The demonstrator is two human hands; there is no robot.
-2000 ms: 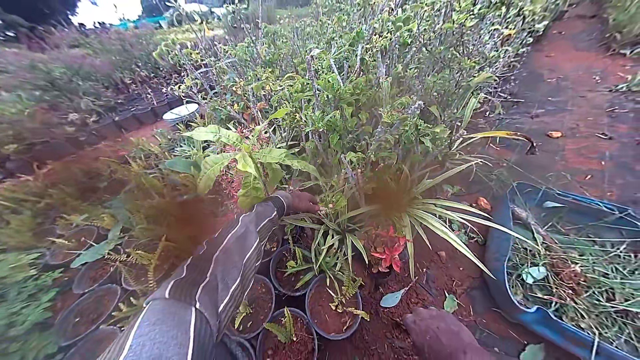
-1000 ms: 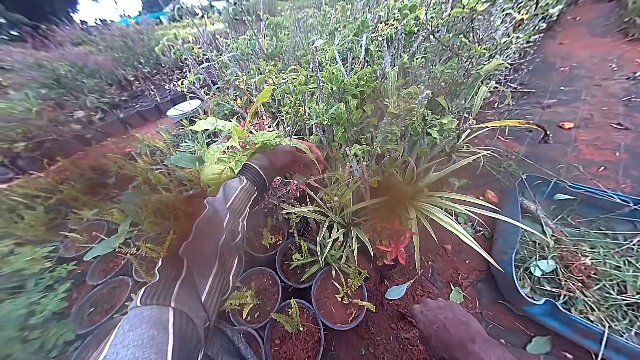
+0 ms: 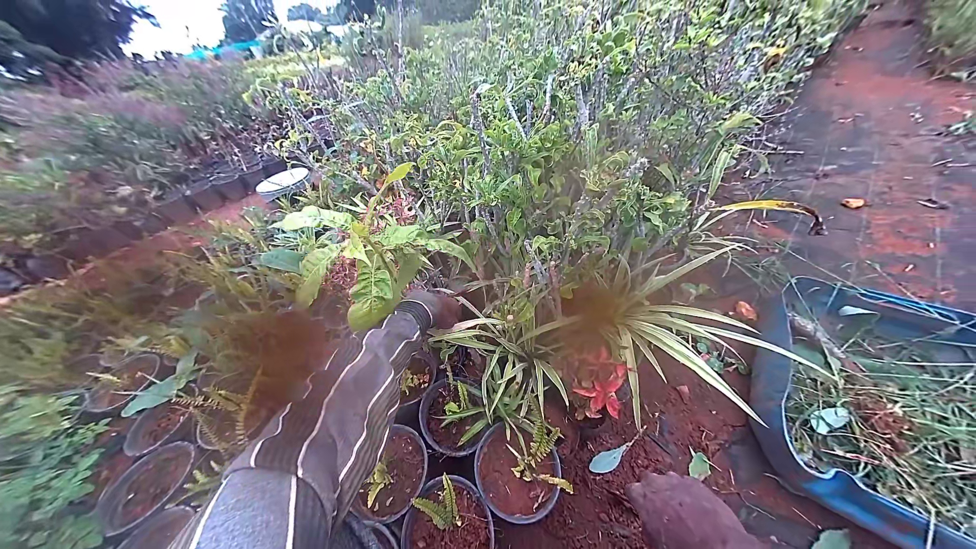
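Note:
My left hand [image 3: 441, 309], at the end of a striped sleeve, reaches in among the plants beside a broad-leaved green plant [image 3: 374, 286] and a variegated spider-like plant [image 3: 507, 347]. Foliage hides its fingers, so any hold cannot be made out. My right hand [image 3: 690, 515] is low in the view over red soil [image 3: 610, 496], near a fallen grey-green leaf [image 3: 610, 459]; its fingers are not clearly visible. Small ferns grow in black pots, one pot [image 3: 518, 473] just below the variegated plant. A red-leaved plant [image 3: 602, 389] stands between the hands.
A blue container [image 3: 774, 381] of cut grass and weeds lies at the right. Dense shrubs [image 3: 564, 152] rise ahead. More pots [image 3: 145, 488] stand at the left. Dark ground sheeting [image 3: 884, 191] with red soil runs up the right side.
My left hand went further up among the leaves, with reddish fingertips showing one second ago, and is now lower and partly behind foliage. My right hand stays low over the soil.

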